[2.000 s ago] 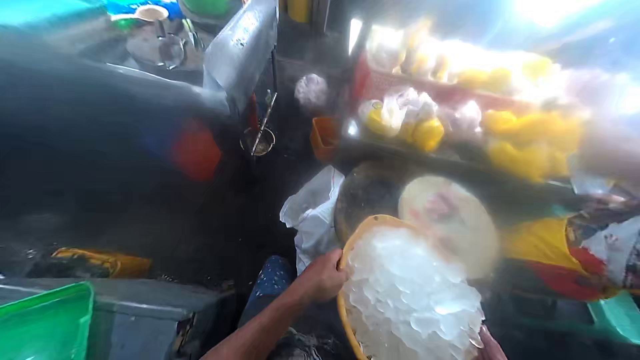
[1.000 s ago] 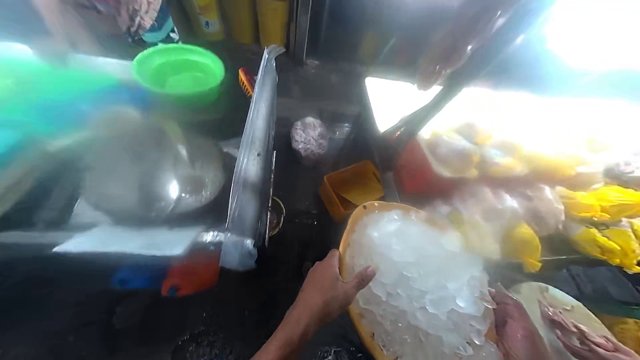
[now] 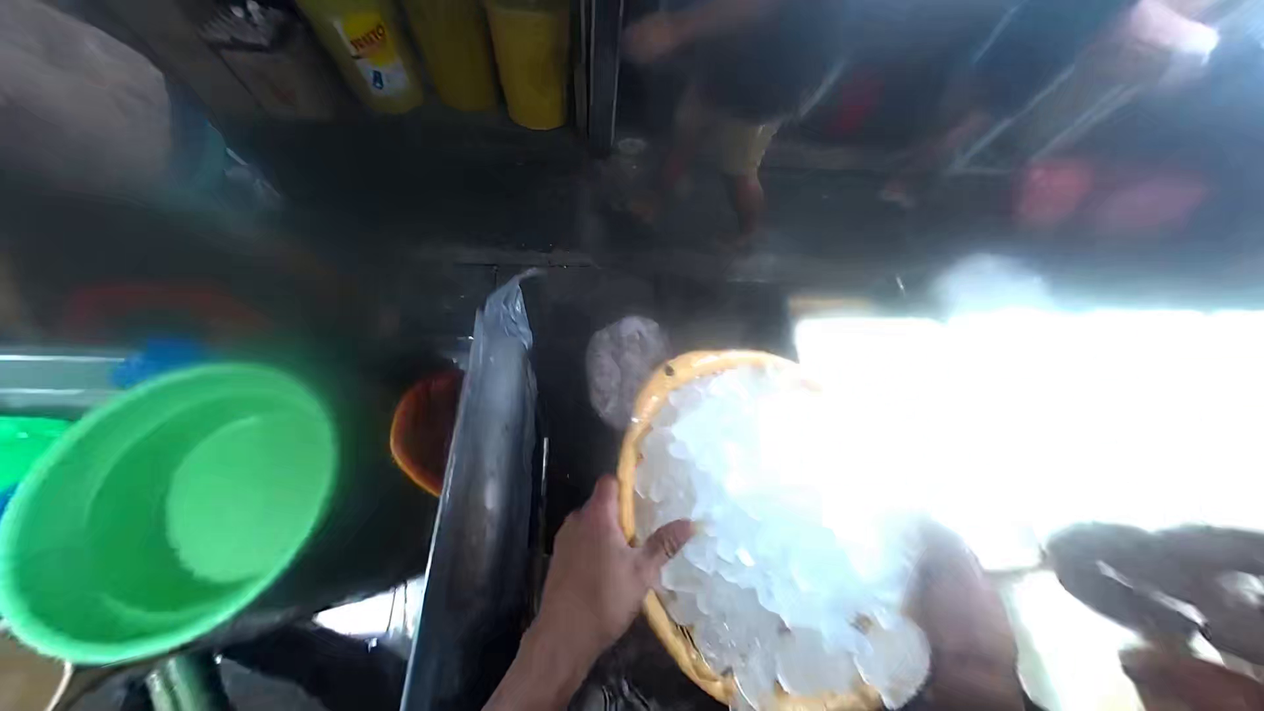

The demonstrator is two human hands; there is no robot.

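My left hand [image 3: 604, 568] grips the left rim of an orange-yellow basin [image 3: 640, 464], its thumb over the edge against the ice. Pale, translucent ice pieces [image 3: 760, 543] fill the basin in a heap. On the basin's right side is my right hand [image 3: 958, 612], blurred and washed out by glare; it seems to hold that side, and its fingers are hard to make out. Strong light hides the basin's upper right rim.
A green plastic basin [image 3: 247, 494] is at the left, with an orange-rimmed container [image 3: 420, 434] beside a long metal edge [image 3: 484, 494]. A clear plastic bag [image 3: 625, 367] lies beyond the ice. Yellow containers [image 3: 533, 64] stand at the top. Another person's hand [image 3: 1185, 681] shows at lower right.
The wet floor, metal edge and green basin now show closer, as the view has moved forward. My hands still hold the ice-filled basin. The yellow bags at the right are no longer visible.
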